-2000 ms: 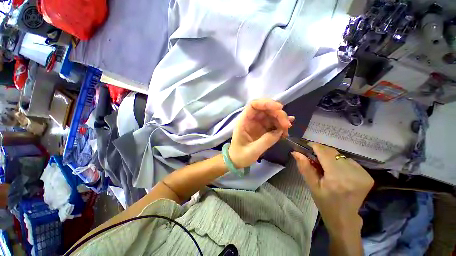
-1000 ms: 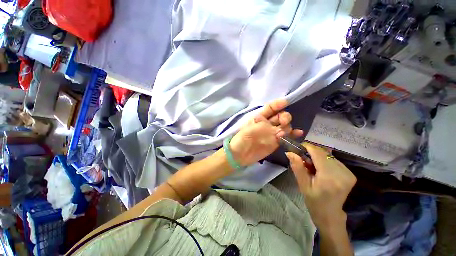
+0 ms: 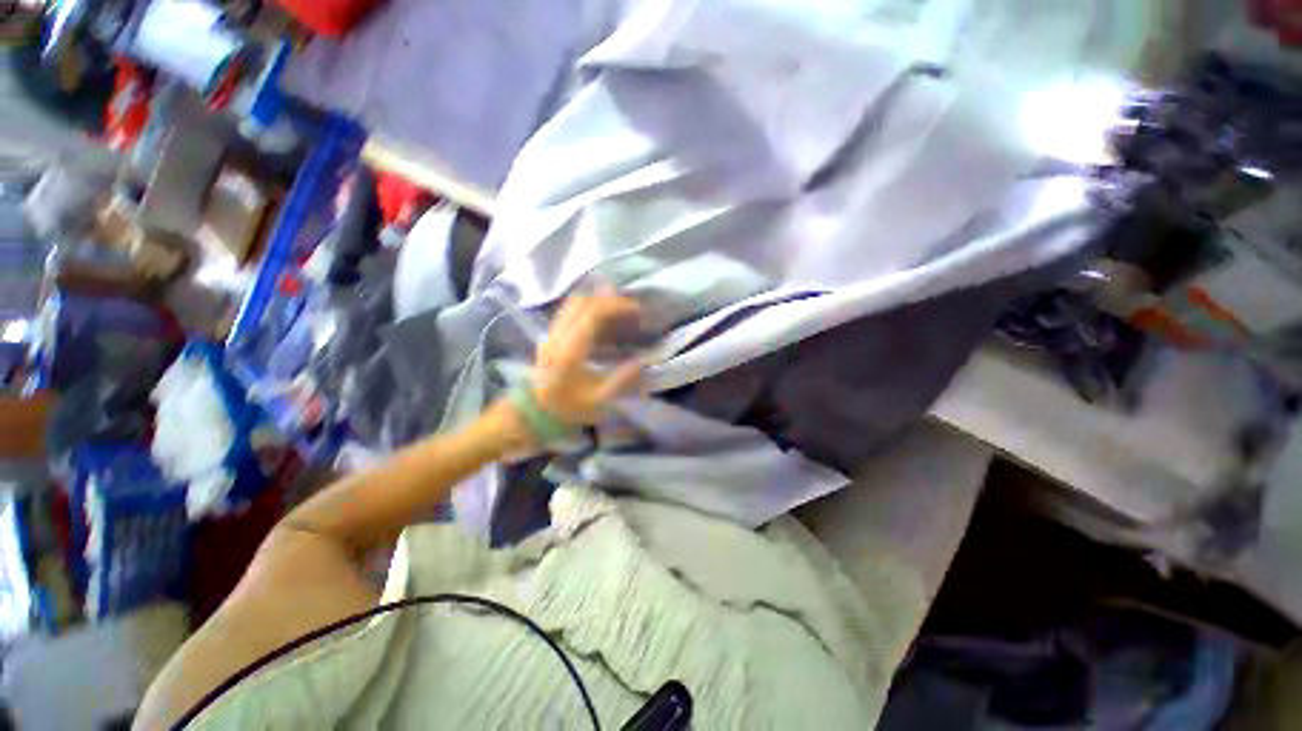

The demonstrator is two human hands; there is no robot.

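Observation:
The view is blurred. The large pale grey garment panel point(image 3: 671, 172) lies in folds across the tabletop and reaches the needle area at the right. A dark grey panel point(image 3: 885, 357) shows below its front edge, with a pale pointed cloth corner point(image 3: 728, 471) over my lap. My left hand point(image 3: 588, 354), with a green bangle at its wrist, is over the near edge of the cloth. Its thumb and fingers are apart and nothing shows in it; contact with the cloth is unclear. My right hand is not in view.
The overlock machine point(image 3: 1228, 271) stands at the right, with a dark thread tangle point(image 3: 1064, 336) at its front. A blue crate point(image 3: 293, 236) with mixed cloth is at the left. A purple-grey covered surface point(image 3: 443, 93) and a red bag point(image 3: 329, 12) are beyond.
My left hand has moved left, away from the small tool, to the cloth. My right hand and the tool have left the picture. The view has shifted, and the near cloth edge has opened out.

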